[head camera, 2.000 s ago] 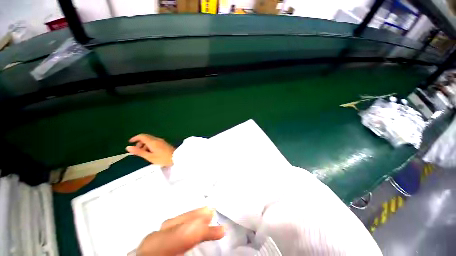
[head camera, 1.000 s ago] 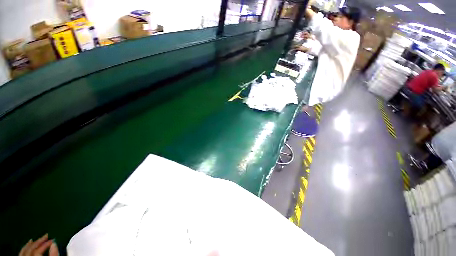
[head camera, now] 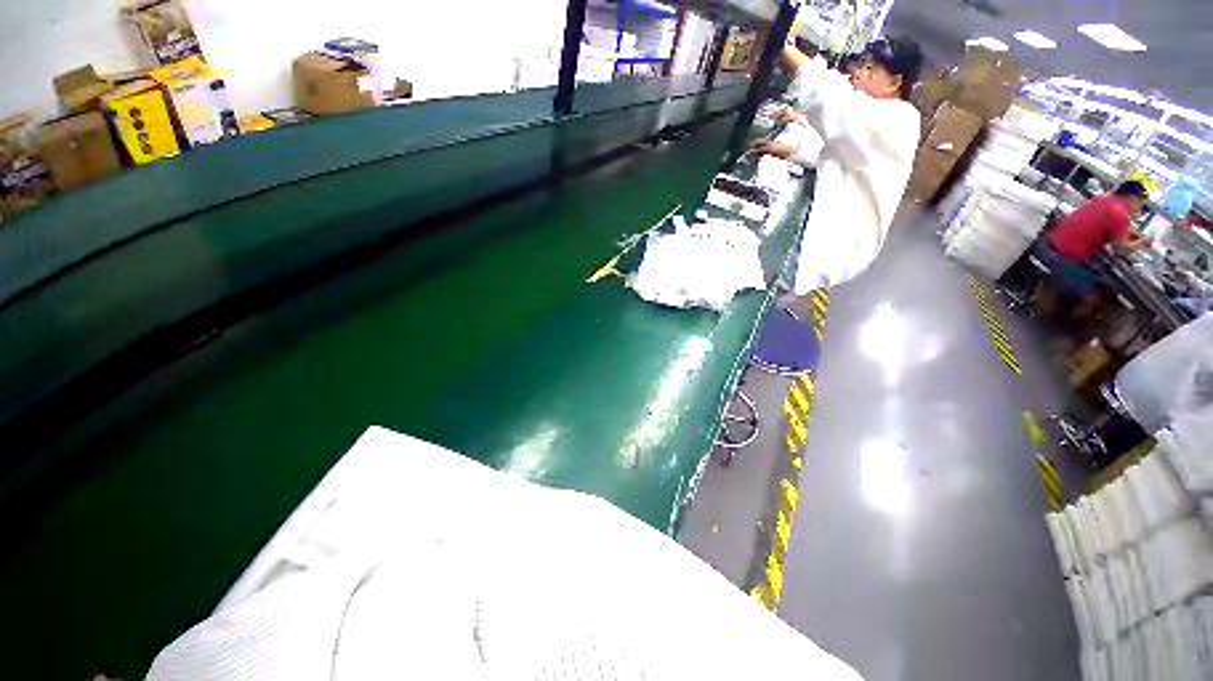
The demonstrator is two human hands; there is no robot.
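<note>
A white tray (head camera: 359, 466) shows a corner and edge on the green belt in front of me, overexposed. My white, finely striped smock sleeve (head camera: 532, 585) covers much of the bottom of the view and hides most of the tray. A tiny bit of skin shows at the bottom left edge, too small to read. Neither hand can be made out, and no held thing shows. A crumpled clear bag of whitish pieces (head camera: 700, 264) lies farther along the belt.
The green belt (head camera: 466, 306) runs away under a green shelf (head camera: 386, 140). A person in a white smock (head camera: 858, 166) stands beside it, near a blue stool (head camera: 785, 342). Cartons (head camera: 333, 83) stand beyond the shelf. Another person in red (head camera: 1093, 226) sits at the right, above stacked white trays (head camera: 1144, 559).
The view has swung from the tray and my working hands to the right along the belt. The fingers at bottom left have almost left the picture.
</note>
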